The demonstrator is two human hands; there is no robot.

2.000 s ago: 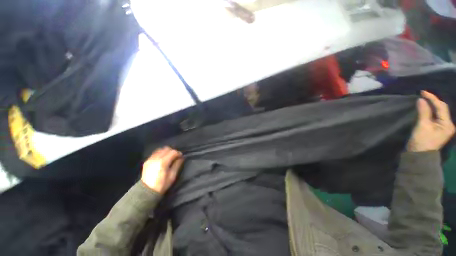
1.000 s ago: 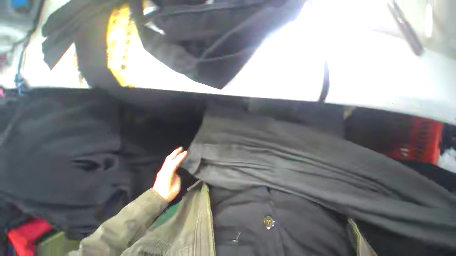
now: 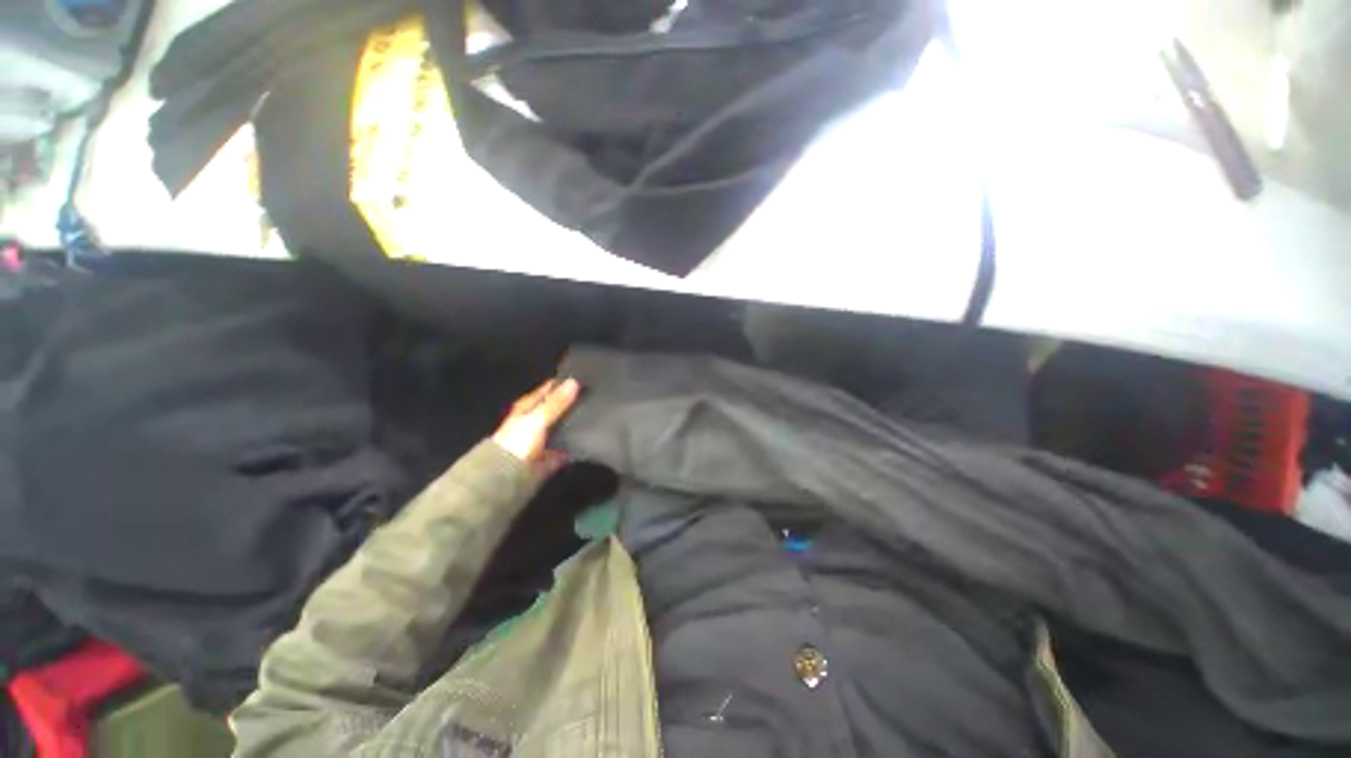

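Observation:
A dark grey garment (image 3: 889, 459) lies across my lap, from the middle out to the right edge of the picture. My left hand (image 3: 539, 421) is at its left end, with the fingers on the cloth's edge and the thumb side partly hidden. My right hand is not in view. A black garment piece (image 3: 667, 133) lies on the white table, over a yellow printed strip (image 3: 388, 141). A narrow black band (image 3: 982, 259) hangs over the table's front edge.
Dark reddish-brown snips (image 3: 1215, 122) lie on the white table (image 3: 1096, 222) at right. A red crate (image 3: 1252, 441) is under the table. A dark garment pile (image 3: 193, 459) is at left, with a red object (image 3: 77, 693) below it.
The view has swung left since the first frame, and my right hand has left it. My left hand has moved slightly up and forward with the grey garment's end.

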